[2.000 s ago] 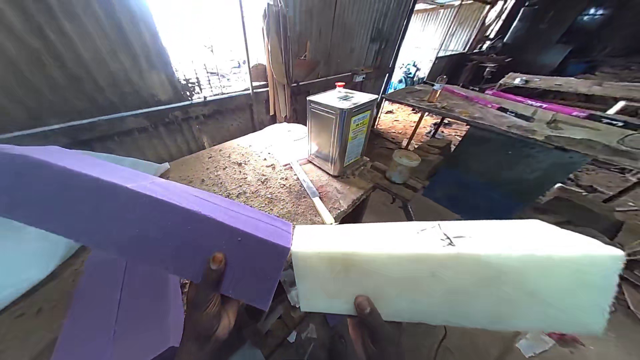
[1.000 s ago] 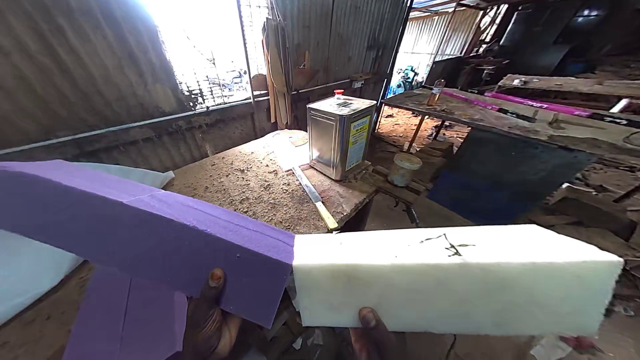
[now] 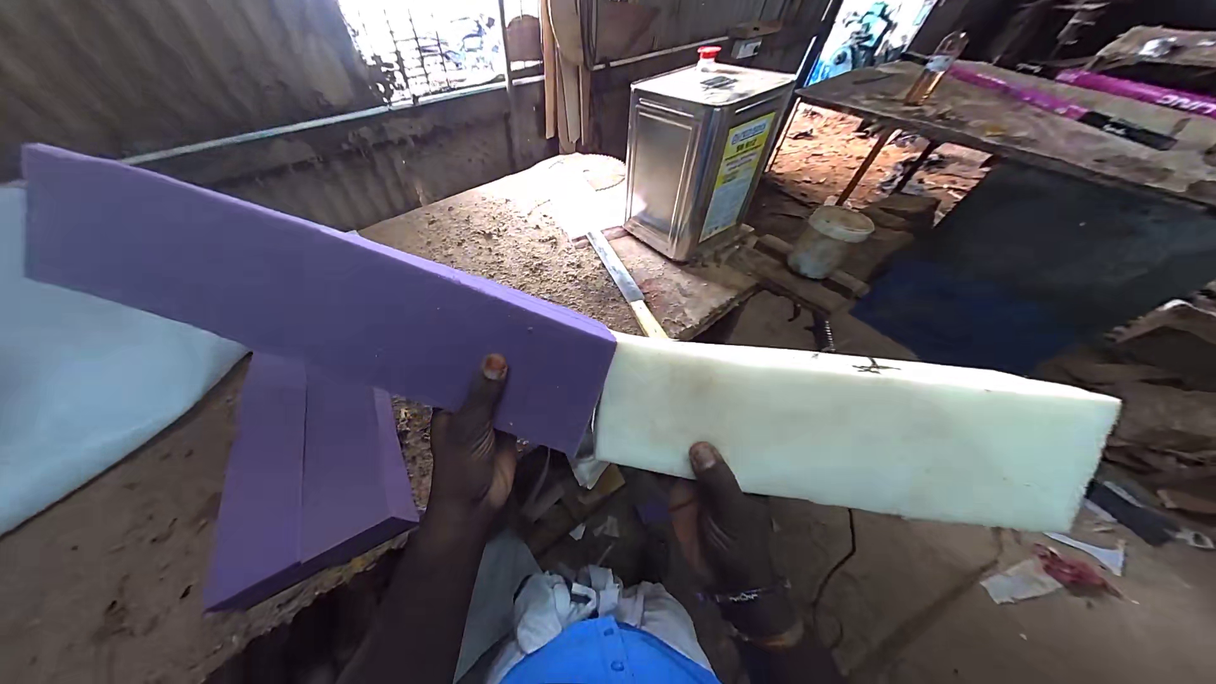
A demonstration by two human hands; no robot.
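Observation:
My left hand grips a long purple foam block near its right end, thumb on the front face. With its thumb on the front, my right hand holds a pale cream foam block by its lower edge, toward the left end. The two blocks meet end to end, or nearly so, in front of me. Dark marks show on the cream block's top face. More purple foam pieces lie on the surface at the left, below the held purple block.
A metal can with a red cap and a long-bladed knife stand and lie on a debris-strewn wooden table. White sheet material lies left. A white bucket, a second table and a bottle are at right.
The view has tilted downward. The held purple block's left end has come away from the left edge of view, and the cream block now slopes down to the right. Both hands keep their holds.

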